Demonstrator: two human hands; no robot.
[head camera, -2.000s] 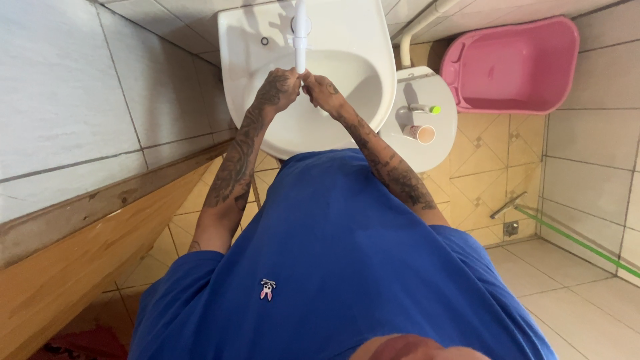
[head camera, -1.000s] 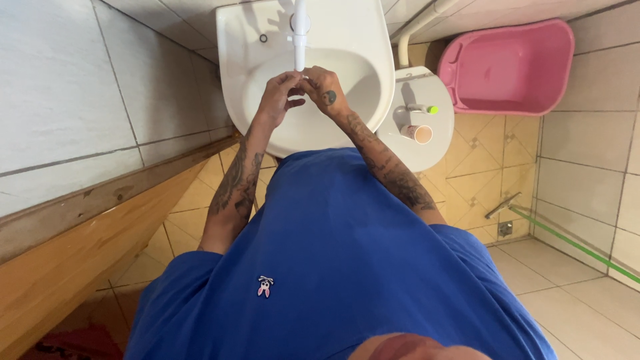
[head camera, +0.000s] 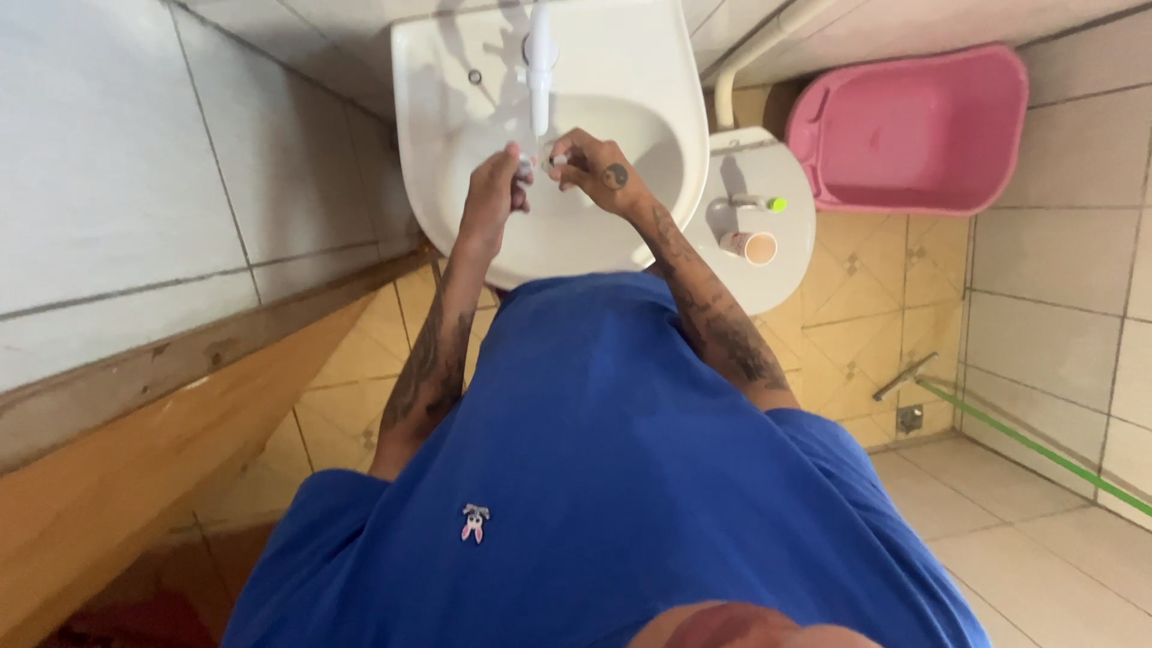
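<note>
Over the basin of a white washbasin (head camera: 576, 247), both hands are close together just below the end of the white faucet (head camera: 540, 72). My left hand (head camera: 493, 191) has a small whitish, shiny piece (head camera: 526, 165) at its fingers; what it is I cannot tell. With its fingertips my right hand (head camera: 594, 166) pinches another small pale piece (head camera: 558, 161), partly hidden by the fingers. A narrow gap lies between the two hands. A dark ring (head camera: 475, 77), perhaps a hole in the rim, shows on the washbasin left of the faucet.
Right of the washbasin, a paper cup (head camera: 750, 247) and a small tube with a green cap (head camera: 759, 202) stand on a white toilet lid (head camera: 778, 283). Behind is a pink plastic tub (head camera: 918, 135). A green-handled squeegee (head camera: 905, 376) leans at the right. A wooden door edge (head camera: 207, 378) lies left.
My hands were together at the faucet's end, then together slightly below it; now they are apart, with small pale pieces visible at the fingers of each.
</note>
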